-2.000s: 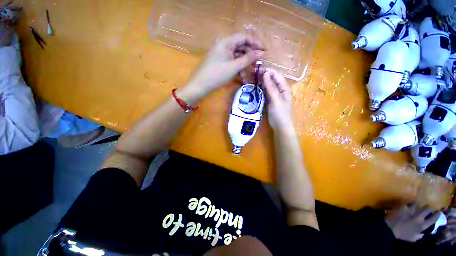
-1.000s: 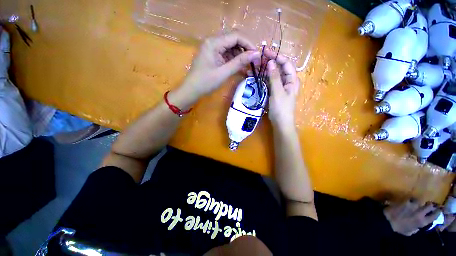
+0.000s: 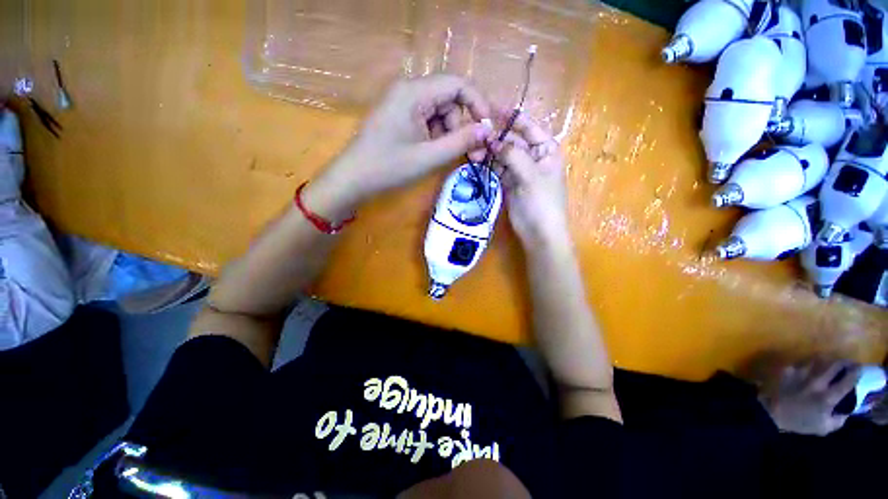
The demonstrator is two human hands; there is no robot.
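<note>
A white bulb camera body (image 3: 458, 244) lies on the orange bench below my hands, screw base towards me, its open end towards my fingers. A black window shows on its front. Dark lead wires (image 3: 524, 88) rise from the open end between my hands; one stands up beyond the fingers with a pale tip. My left hand (image 3: 419, 127), with a red bracelet at the wrist, pinches wires near a small pale connector (image 3: 485, 127). My right hand (image 3: 529, 171) holds the wires beside it at the fingertips. Which wire each hand grips is partly hidden.
A clear plastic tray (image 3: 321, 73) lies beyond my hands. White bulb bodies (image 3: 745, 107) are piled at the right. Dark tweezers (image 3: 45, 117) and a thin stick tool (image 3: 61, 86) lie at far left. A person's sleeve is at left; another person's hand (image 3: 813, 395) holds a white part at lower right.
The hands have stayed over the open end of the body. Wires that fanned upwards a second ago are now mostly gathered at the fingers, with one standing up. The view has shifted slightly.
</note>
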